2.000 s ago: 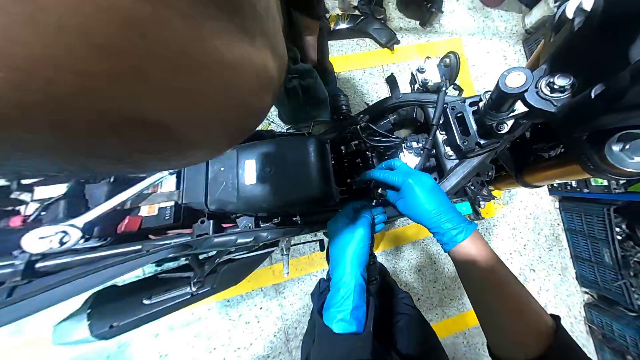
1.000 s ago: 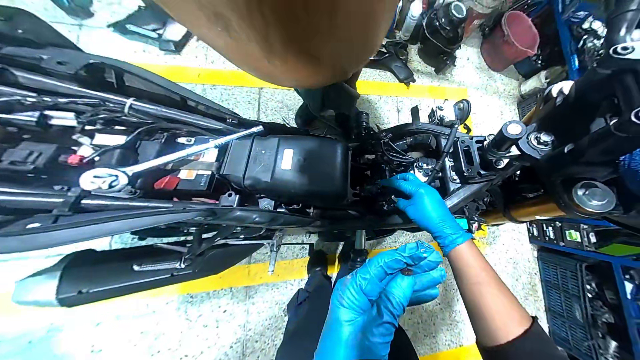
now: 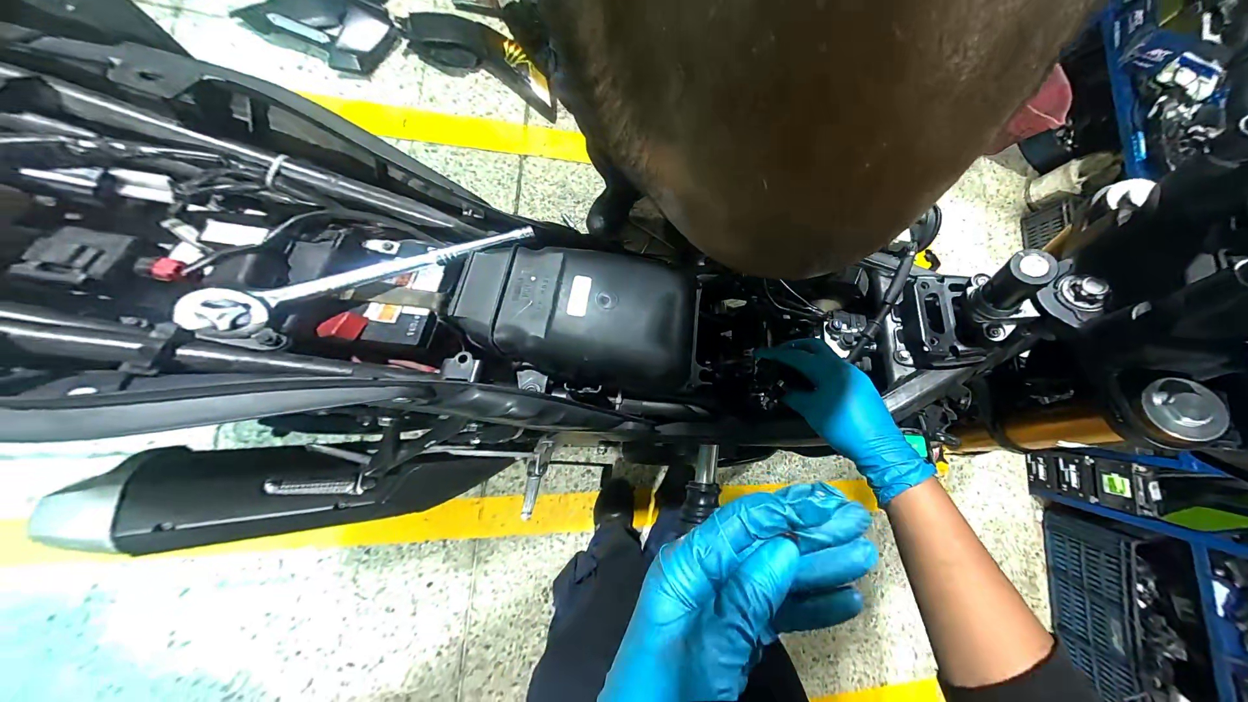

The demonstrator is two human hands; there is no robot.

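Below me lies a motorcycle with its seat off. My left hand (image 3: 746,580), in a blue glove, is raised near the camera, clear of the frame, fingers curled with thumb against fingertips; whether something small is pinched there cannot be told. My right hand (image 3: 843,409), also gloved, reaches into the dark engine bay at a black part (image 3: 770,382) beside the black plastic airbox (image 3: 600,317); its fingertips are partly hidden. A chrome ratchet (image 3: 222,312) rests across the rear frame near the battery (image 3: 398,324), its handle ending at the airbox.
Another person's head (image 3: 819,127) leans over the far side, hiding part of the engine bay. The exhaust silencer (image 3: 273,492) juts out on the near side. The handlebar clamp area and gold fork tube (image 3: 1043,429) stand at right, above crates (image 3: 1092,585) on a blue rack.
My left hand has come up out of the engine bay toward the camera. My right hand stays at the bay. The other person's head now covers more of the far side. The view has shifted.
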